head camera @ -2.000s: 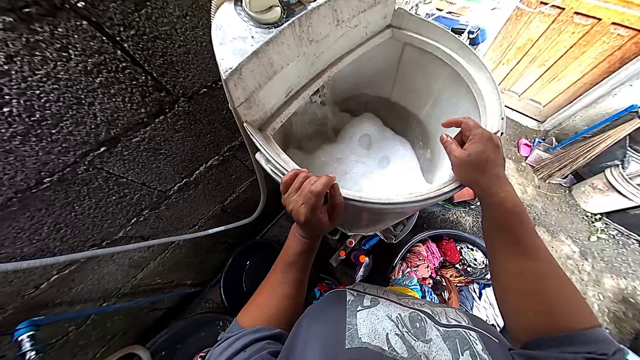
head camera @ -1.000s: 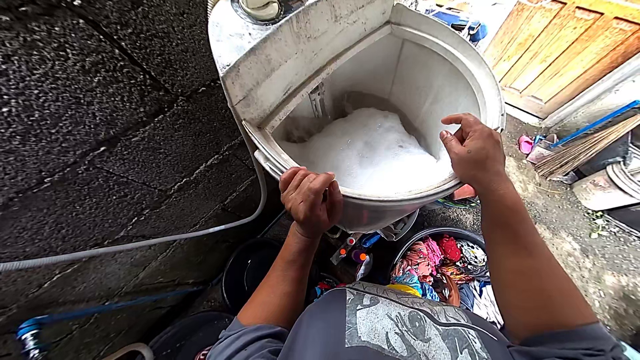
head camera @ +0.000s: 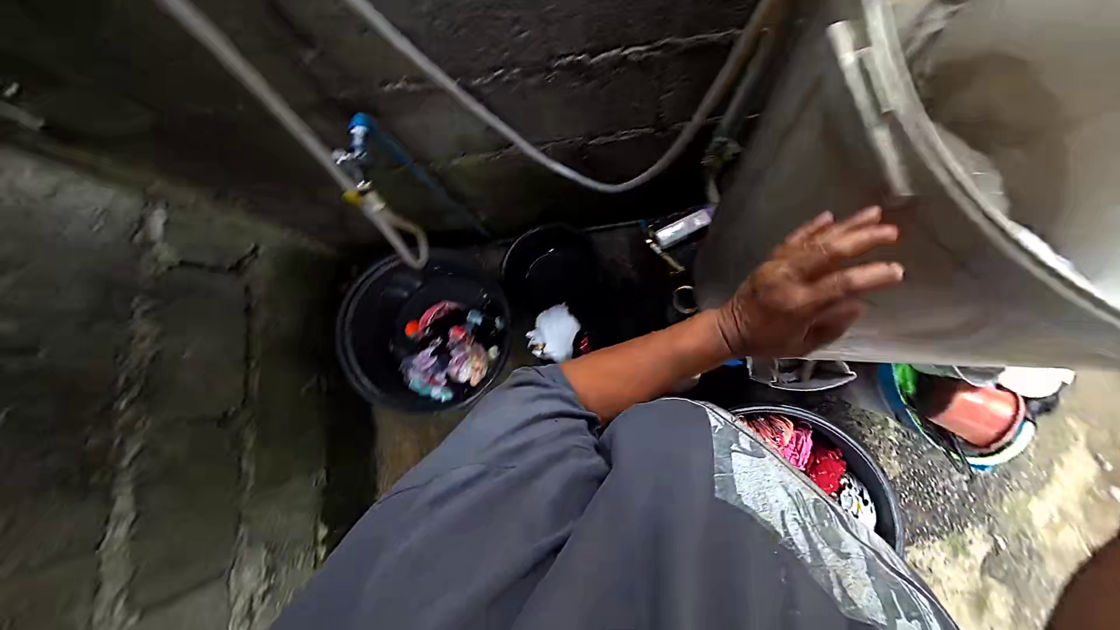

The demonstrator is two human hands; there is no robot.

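Note:
My left hand (head camera: 809, 284), blurred, is off the rim with its fingers spread, in front of the outer wall of the washing machine tub (head camera: 962, 289). It holds nothing. Suds show inside the tub at the right edge. My right hand is out of view; only a bit of that arm shows at the bottom right corner. Below my left forearm, a dark basin (head camera: 888, 516) holds pink, red and patterned clothes (head camera: 827, 468). Another black basin (head camera: 350, 350) at the left holds wet clothes (head camera: 446, 354) in dark water.
A faucet (head camera: 354, 162) with a short hose stands at the block wall above the left basin. A grey hose (head camera: 604, 185) hangs along the wall. A black bucket (head camera: 551, 262) sits beside the basin. At the right, a reddish container (head camera: 976, 416) lies in a blue tub on wet concrete.
My left hand has let go of the tub's rim and its fingers have spread. My right hand has gone out of view. The view has swung far to the left.

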